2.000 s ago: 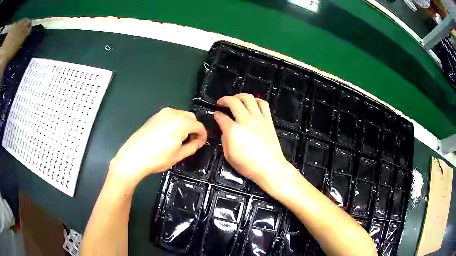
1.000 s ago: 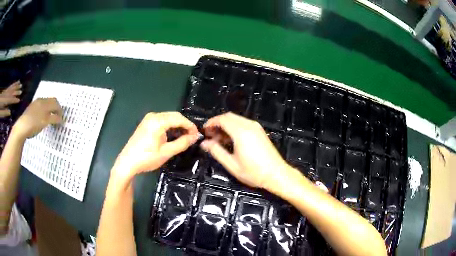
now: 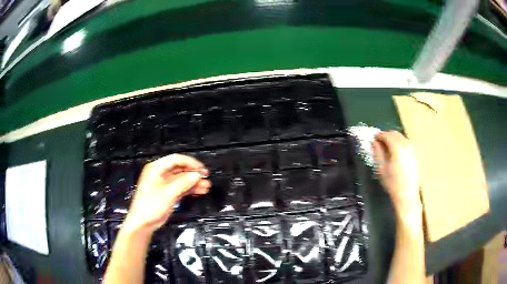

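A large glossy black blister tray (image 3: 256, 183) with rows of rectangular pockets lies in the middle of the bench. My left hand (image 3: 169, 186) is over its left part, thumb and fingertips close together; blur hides whether a tiny part is between them. My right hand (image 3: 392, 158) is past the tray's right edge, with its fingertips at a loose heap of small white pieces (image 3: 364, 138). The fingertips partly cover the heap, so I cannot tell if they grip a piece.
A tan cardboard sheet (image 3: 447, 166) with a torn top edge lies right of my right hand. A white sheet (image 3: 26, 205) lies at the far left. A green conveyor belt (image 3: 222, 55) with a pale rail runs behind the tray. A blurred pale post (image 3: 447, 39) stands at upper right.
The view has swung to the right. My right hand has left my left hand and moved right to the white heap. My left hand stays over the tray.
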